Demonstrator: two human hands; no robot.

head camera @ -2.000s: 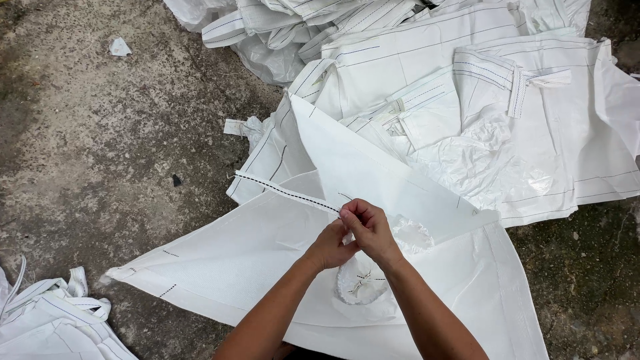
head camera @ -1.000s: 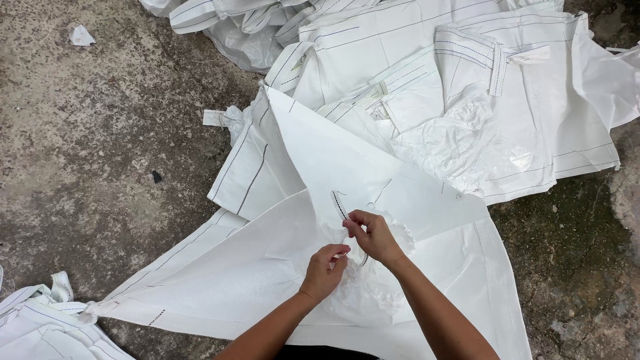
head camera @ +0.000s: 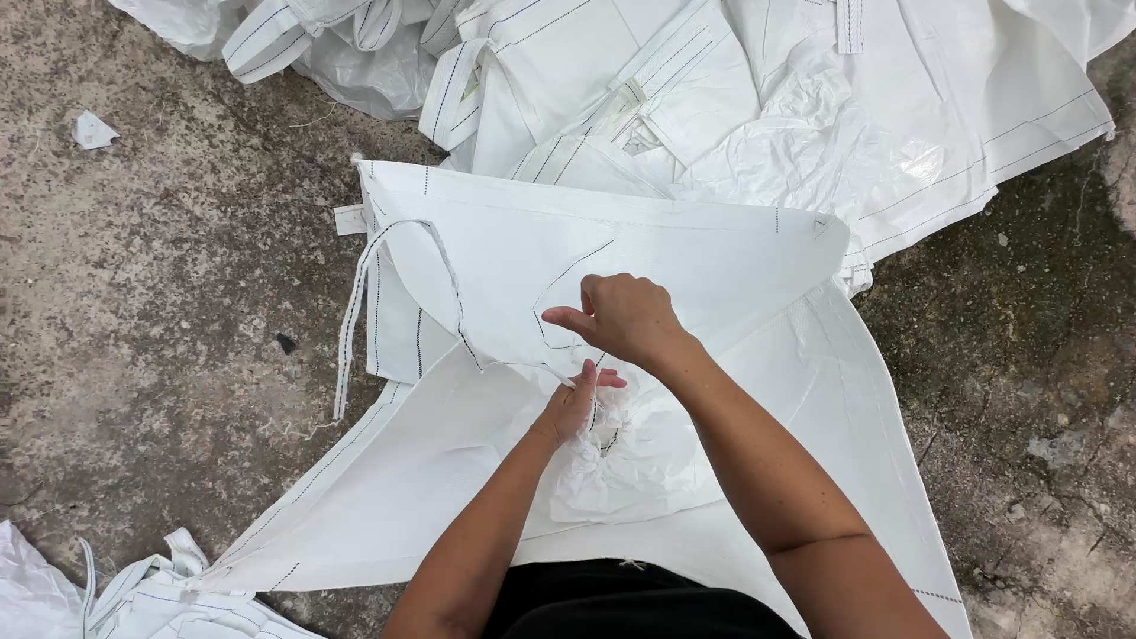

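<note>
A large white woven fabric sheet (head camera: 355, 497) with dark stitch lines lies spread in front of me, one flap (head camera: 568, 213) folded across its far part. My left hand (head camera: 572, 406) pinches the end of a narrow white strip (head camera: 453, 284) with dark stitching, which loops away to the left over the fabric. Above and to the right of it, my right hand (head camera: 621, 318) is raised over the flap, thumb pointing left; its fingers are curled and I cannot tell whether they hold the dark thread (head camera: 561, 275) beside them. Gathered thin white material (head camera: 621, 479) lies below my hands.
A heap of white woven bags (head camera: 728, 98) with stitched straps covers the ground beyond the sheet. More white fabric (head camera: 177, 603) lies at the lower left. A small white scrap (head camera: 93, 130) and a dark chip (head camera: 286, 343) rest on the rough concrete floor (head camera: 177, 311).
The narrow stitched strip now hangs loose in a loop at the left. The far corner of the flap has shifted, and my right hand is farther from my left hand.
</note>
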